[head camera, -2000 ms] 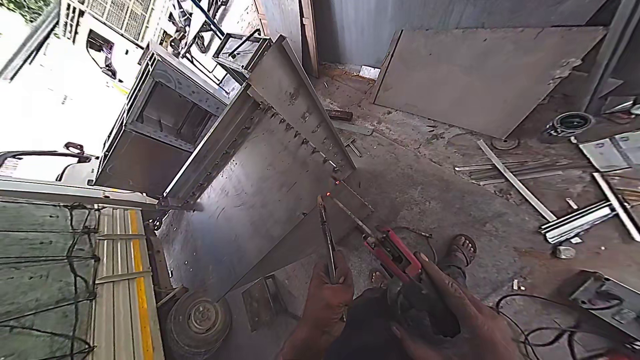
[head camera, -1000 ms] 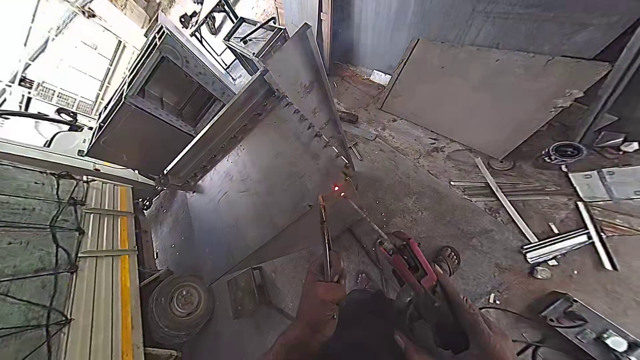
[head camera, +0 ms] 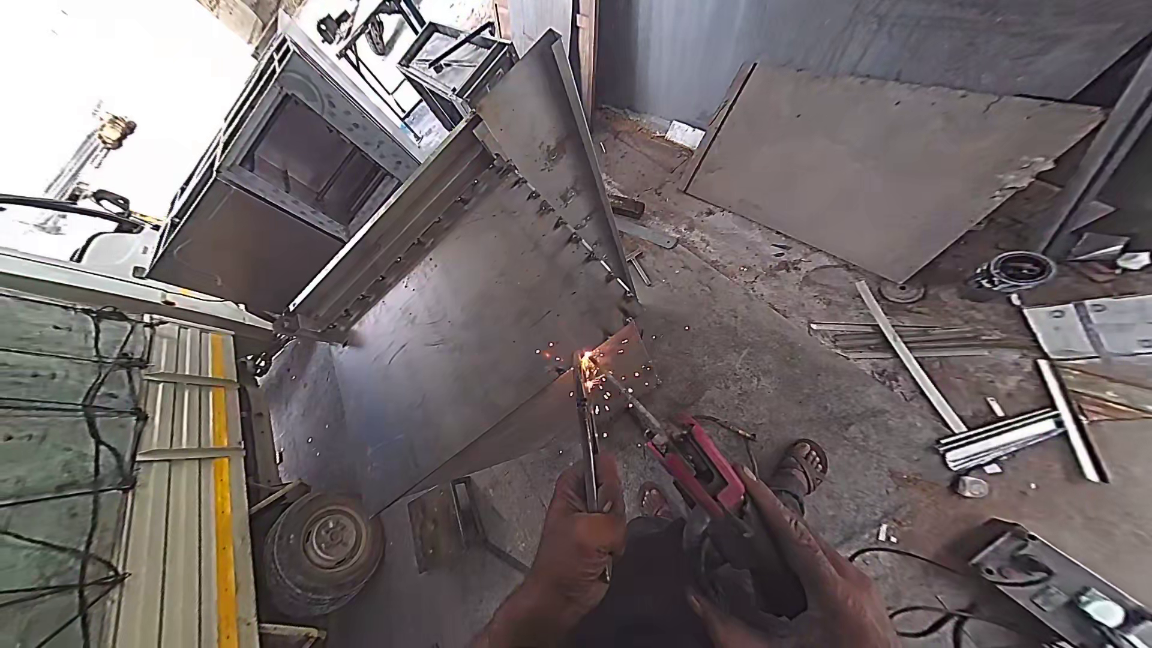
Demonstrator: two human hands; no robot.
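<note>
My left hand is closed around a narrow metal bar that points up toward the edge of a large sheet-metal panel. In my right hand is a red and black welding electrode holder, its thin welding electrode reaching up and left. Bright sparks fly where the electrode's end meets the area at the bar's tip, by the panel's lower right edge. Rows of small weld marks run along the seams of the panel and its upright flanges. Glare hides the exact contact point.
A small wheel with a tire lies at lower left, beside a ribbed metal surface with a yellow stripe. Metal strips and a flat sheet lie right. Cables run near a metal box. A metal cabinet frame stands upper left.
The small red glow seen near the electrode's end has become a bright burst of flying sparks. Both hands keep hold of their tools.
</note>
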